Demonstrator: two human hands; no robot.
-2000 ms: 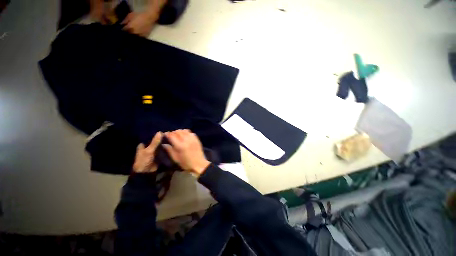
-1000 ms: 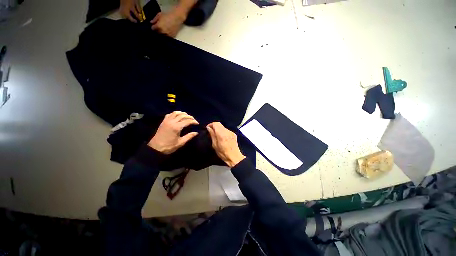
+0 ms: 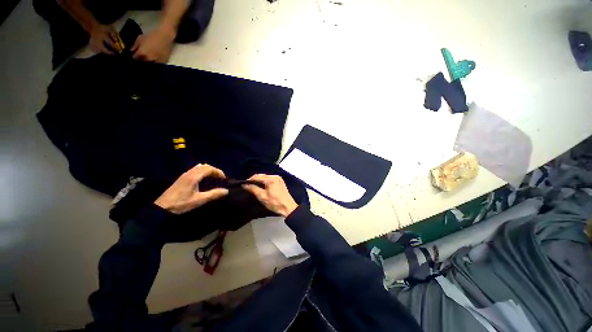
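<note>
The dark coat [image 3: 214,107] lies spread on the table, with a pair of yellow bars on it. My left hand [image 3: 193,189] and my right hand [image 3: 272,193] pinch a dark fold of the coat between them, near its lower edge. To the right, a dark cloth panel [image 3: 344,159] with one rounded end lies flat, touching or close to the coat. A white pattern strip [image 3: 321,175] lies on the panel. Shears [image 3: 213,253] with black and red handles lie below the coat, their blades hidden under it.
Another person's hands [image 3: 133,44] work on dark cloth at the upper left of the cream table [image 3: 363,71]. At the right are a teal clip [image 3: 459,67], dark scraps [image 3: 446,93], a pale translucent scrap [image 3: 496,142] and a yellowish block [image 3: 454,172]. Grey fabric [image 3: 500,259] lies below the table edge.
The view has shifted, moving the table contents left in the picture. Since two seconds ago my hands have moved apart, and the shears now show below the coat. Both hands still hold the dark cloth.
</note>
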